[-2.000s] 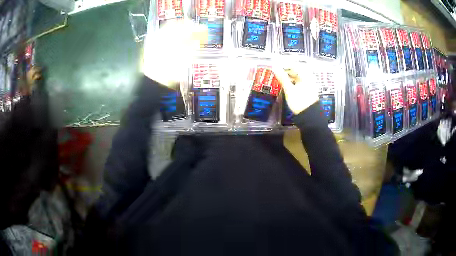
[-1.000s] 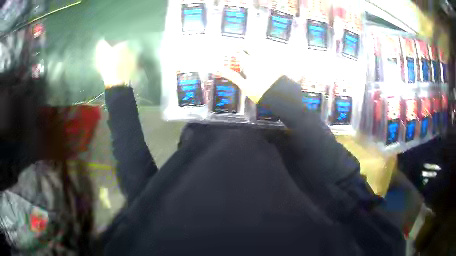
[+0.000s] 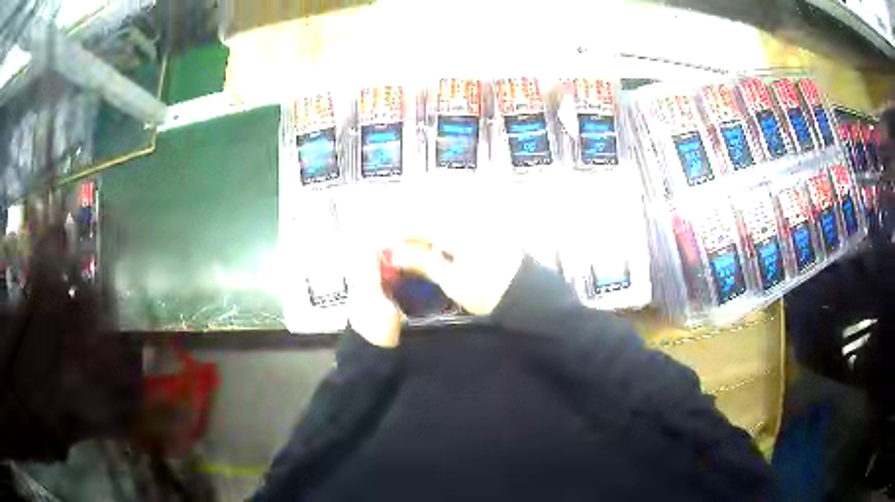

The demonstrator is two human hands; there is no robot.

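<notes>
A clear blister tray [image 3: 639,279] lies in front of me, its middle washed out by glare. Red-topped cards with dark lower parts, such as one card [image 3: 382,150], stand in its far row. In the near row, two pockets look pale under the glare. My left hand [image 3: 376,312] and my right hand [image 3: 469,276] are close together at the tray's near edge. Between them is a red-and-dark card [image 3: 420,296], tilted and partly covered by my fingers. My left fingertips are hard to see in the glare.
Stacked filled trays [image 3: 754,233] lie to the right, at a slant. The green bench surface [image 3: 201,211] is on the left. A tan board strip [image 3: 294,49] runs behind the trays. A red object [image 3: 182,392] is below left, and brown board [image 3: 736,368] is below right.
My left hand has come from the green surface on the left to the tray and joined my right hand at the card. The view has shifted, showing the tray lower.
</notes>
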